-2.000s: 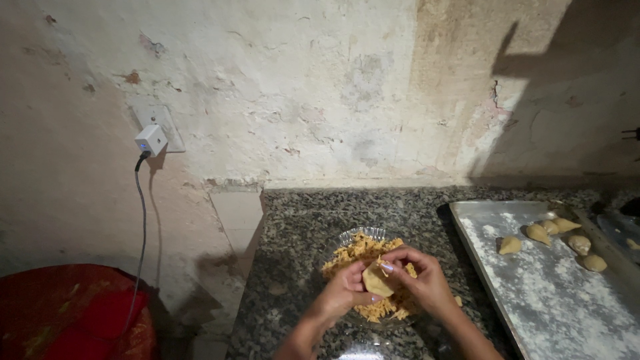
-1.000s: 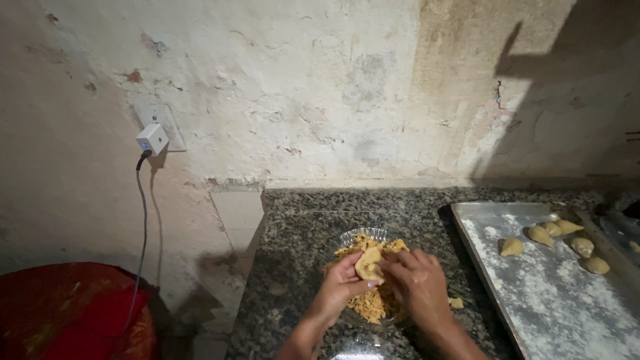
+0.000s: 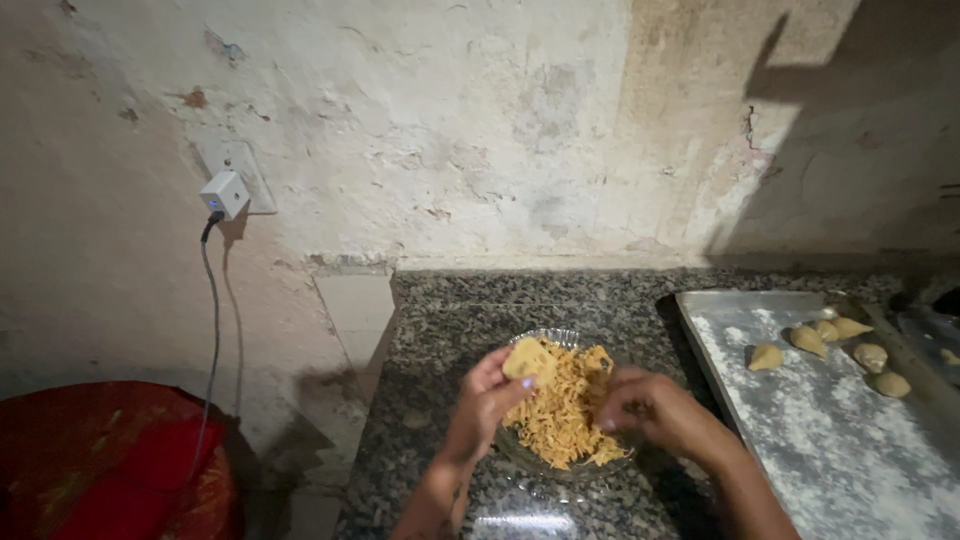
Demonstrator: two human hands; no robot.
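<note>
My left hand [image 3: 484,405] holds a flattened piece of dough [image 3: 531,361] between thumb and fingers, above the left side of a clear glass dish [image 3: 559,335]. Shredded orange filling [image 3: 564,412] is heaped in the dish. My right hand [image 3: 637,405] is over the dish's right side, its fingers curled and blurred at the edge of the filling; whether they pinch any of it cannot be told.
A floured metal baking tray [image 3: 712,375] with several shaped dough pieces [image 3: 808,340] lies on the granite counter [image 3: 465,300] at right. A charger [image 3: 225,193] with a cable is plugged into the wall at left, above a red round surface [image 3: 75,435].
My right hand has moved off the dough, to the right, and down toward the filling. The dough remains in my left hand, now spread flatter and held a little higher.
</note>
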